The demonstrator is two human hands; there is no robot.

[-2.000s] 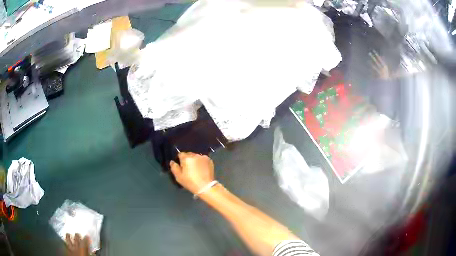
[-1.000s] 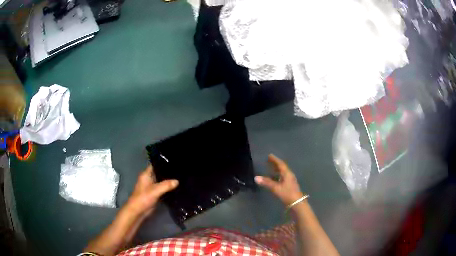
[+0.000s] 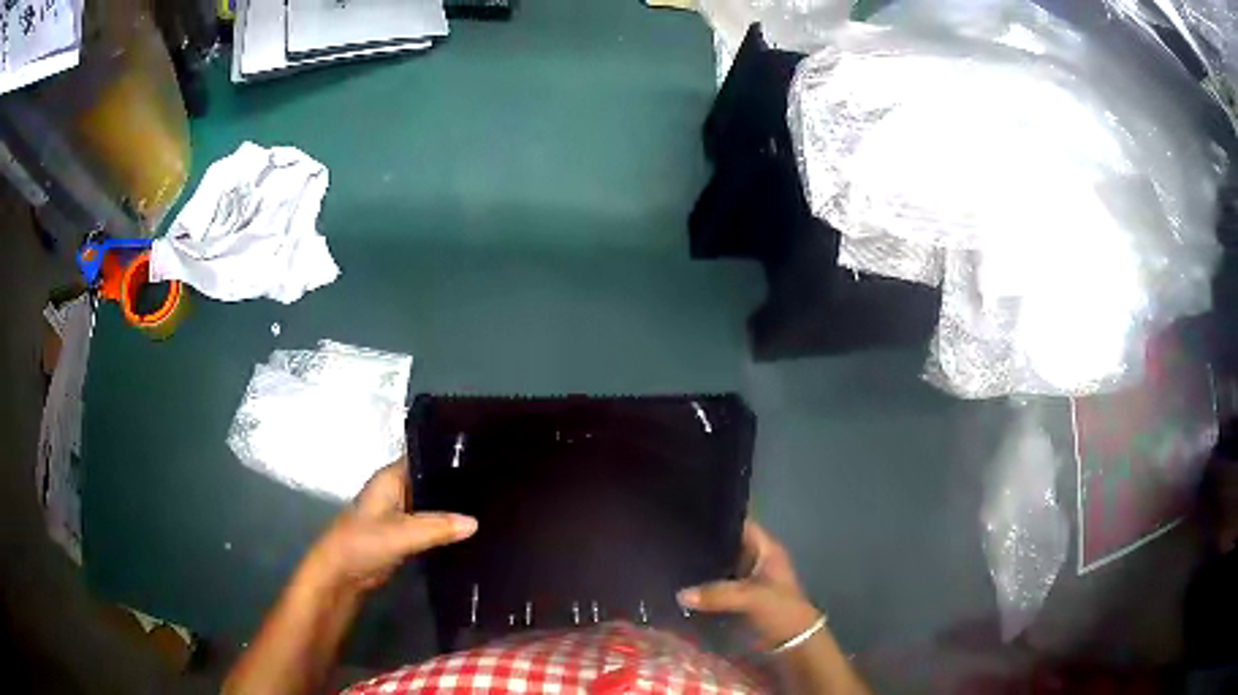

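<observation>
A black finned metal housing [image 3: 584,516] is close in front of me at the bench's front edge, recessed face up, with small bright pins or screws along its near side and at its far corners. My left hand [image 3: 387,530] holds its left side, thumb on the face. My right hand [image 3: 754,591] holds its right side near the front corner. My checked clothing covers part of the near edge. A small pile of bubble bags [image 3: 326,418] lies to the left of the housing.
The green bench [image 3: 543,177] holds a crumpled white rag [image 3: 258,224], an orange and blue tape dispenser [image 3: 149,292], and papers [image 3: 340,30] at the back. At right are more black housings [image 3: 849,306], a bubble bag heap [image 3: 1005,204], loose film [image 3: 1025,516] and a red sheet [image 3: 1147,462].
The housing has come nearer to me and turned square to the bench edge. My right hand has closed onto its right side. The view has shifted left.
</observation>
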